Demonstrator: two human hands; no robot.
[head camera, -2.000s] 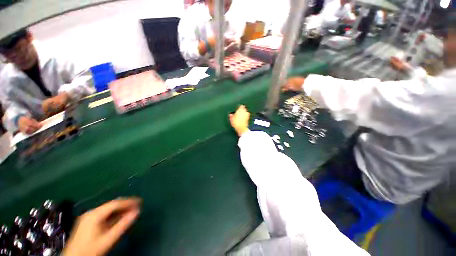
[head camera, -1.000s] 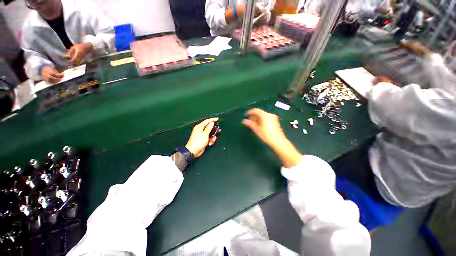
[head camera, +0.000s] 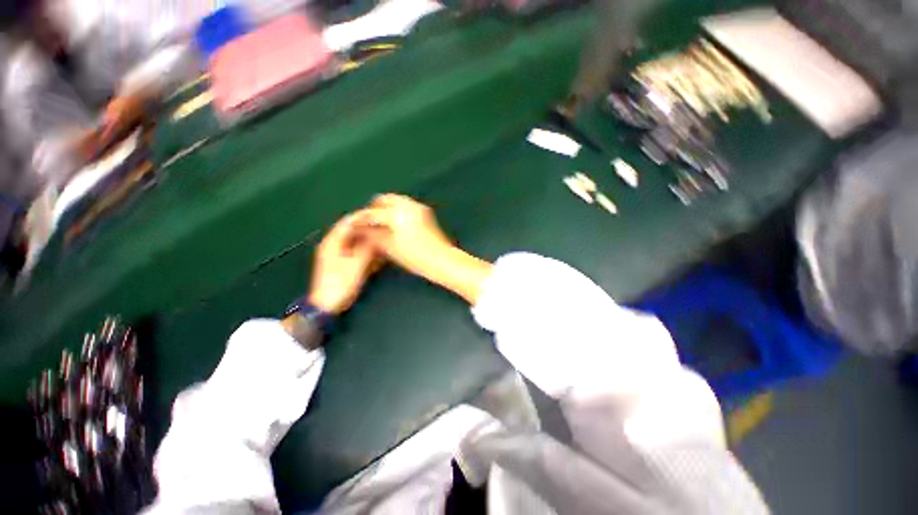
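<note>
The picture is blurred. My left hand (head camera: 340, 264) is closed above the green bench, left of centre, and its fingers meet those of my right hand (head camera: 411, 229). The small dark unit seen in my left hand a second ago is hidden between the fingers. I cannot tell whether my right fingers hold a part. Units with shiny silver tops (head camera: 96, 427) stand in rows in the black tray at the lower left.
A pile of dark and cream small parts (head camera: 684, 126) lies at the right by the metal post (head camera: 604, 60). Pale pieces (head camera: 589, 189) and a white slip (head camera: 554, 142) lie beside it. A white board, a blue stool and another person's sleeve are right; a pink-topped tray (head camera: 270, 68) is upper left.
My right hand has moved left from near the loose parts to my left hand. Over the last two seconds my left hand came from the unit tray with a dark unit. The view has shifted.
</note>
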